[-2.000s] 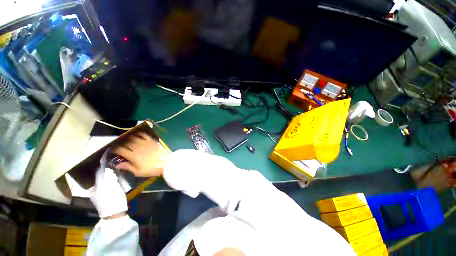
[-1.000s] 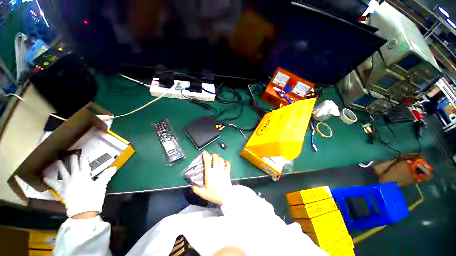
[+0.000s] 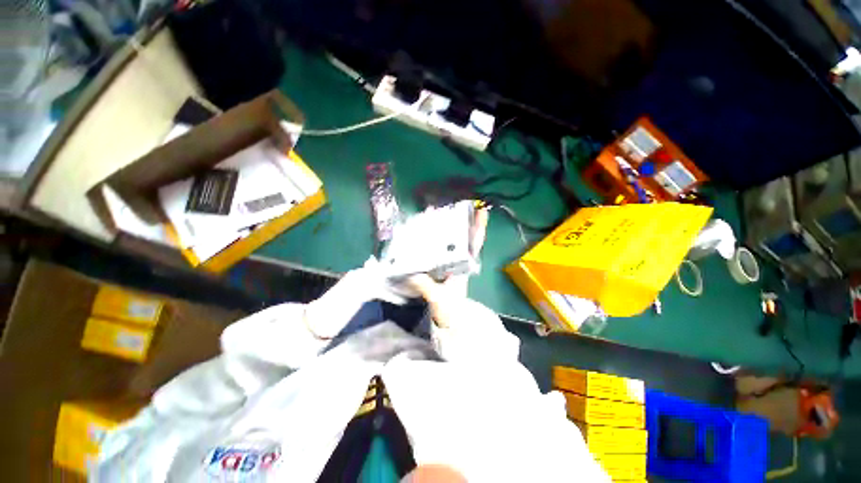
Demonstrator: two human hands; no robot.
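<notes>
A pale, flat, squarish thing (image 3: 432, 240), blurred, is held up above the bench's front edge; it may be a set-top box showing its underside. My right hand (image 3: 442, 291), bare, grips its lower right side. My left hand (image 3: 354, 291), white-gloved, is at its lower left; its fingers are partly hidden. The wrapped remote control (image 3: 382, 201) lies behind it. An open carton (image 3: 269, 233) with white paper inserts (image 3: 260, 193) lies at the left. A yellow gift box (image 3: 618, 247) stands with its lid raised at the right.
A white power strip (image 3: 433, 111) and black cables lie behind. An orange-red case (image 3: 646, 162) and tape rolls (image 3: 744, 265) are at the right. Stacked yellow boxes (image 3: 604, 411) and a blue bin (image 3: 706, 440) stand below the bench edge. A brown shipping carton (image 3: 36, 316) is at lower left.
My left hand has left the open carton and joined my right hand at the pale thing in front of me. The view has shifted and tilted.
</notes>
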